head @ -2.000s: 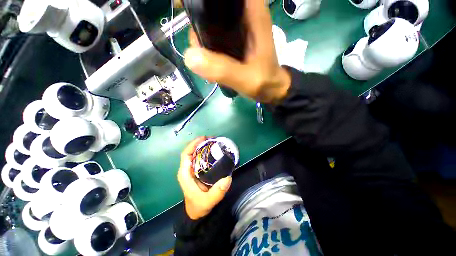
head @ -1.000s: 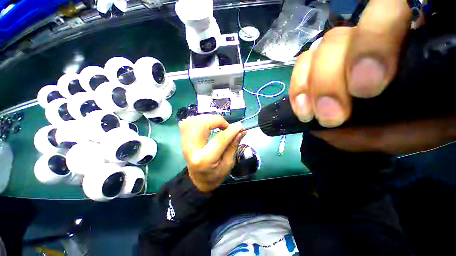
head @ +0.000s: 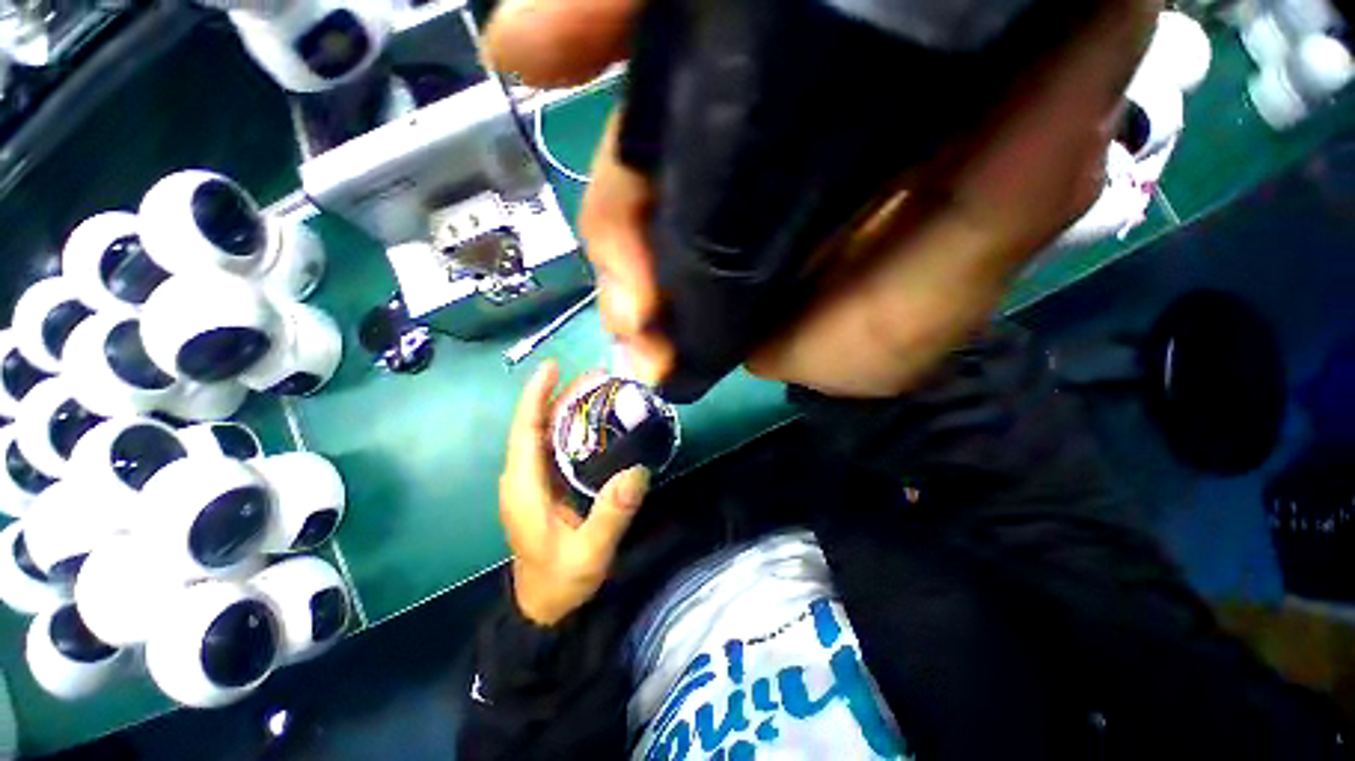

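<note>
My left hand [head: 557,528] holds an open white camera shell [head: 617,433] near the bench's front edge, its opening facing up. Thin red and yellow wires and a dark piece show inside, with my thumb by the dark piece. My right hand [head: 892,253] is large and close to the camera, blurred, wrapped around a thick black electric screwdriver [head: 728,179]. The screwdriver's lower end is close above the right side of the shell; its tip and any contact are not clear.
Many finished white cameras [head: 223,342] are piled at the left. A grey-white screw feeder [head: 446,179] stands behind, with a white camera above it. Small black parts [head: 398,339] and a white cable end [head: 547,330] lie before it. More white cameras [head: 1174,60] are at the right.
The view has swung right. My left hand has moved from the screwdriver's tip to hold the open shell. My right hand has brought the screwdriver over the shell.
</note>
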